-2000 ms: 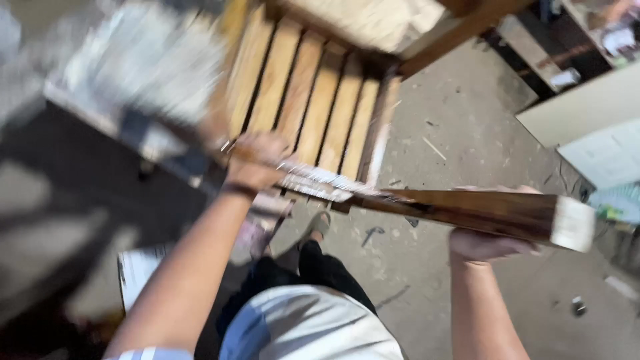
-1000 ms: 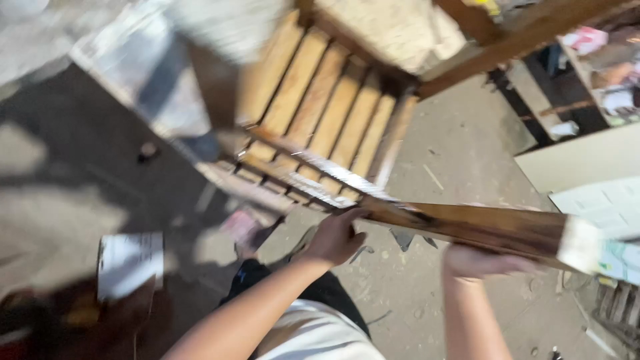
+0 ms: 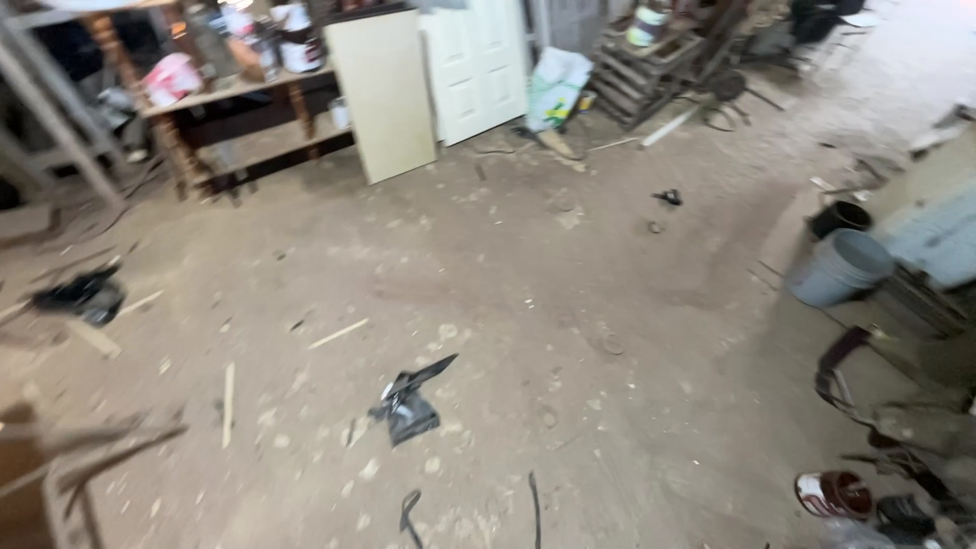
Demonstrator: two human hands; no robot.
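Neither my left hand nor my right hand shows in the head view now, so what they hold cannot be seen. A crumpled black plastic bag (image 3: 412,415) lies on the concrete floor (image 3: 518,305) near the lower middle. Thin wood strips, one of them pale (image 3: 229,404), lie to its left. At the far left is another black plastic piece (image 3: 84,293). A blurred wooden frame (image 3: 69,473) reaches in at the lower left corner.
At the back stand a wooden shelf (image 3: 229,95) with cans, a beige board (image 3: 385,95) and a white panelled door (image 3: 480,72). Slatted wooden crates (image 3: 637,76) are beyond. Along the right are a grey bucket (image 3: 839,267) and an open paint can (image 3: 835,496).
The view has swung strongly away to the open floor. My hands, the long wooden piece they were on and the slatted wooden furniture have left the view.
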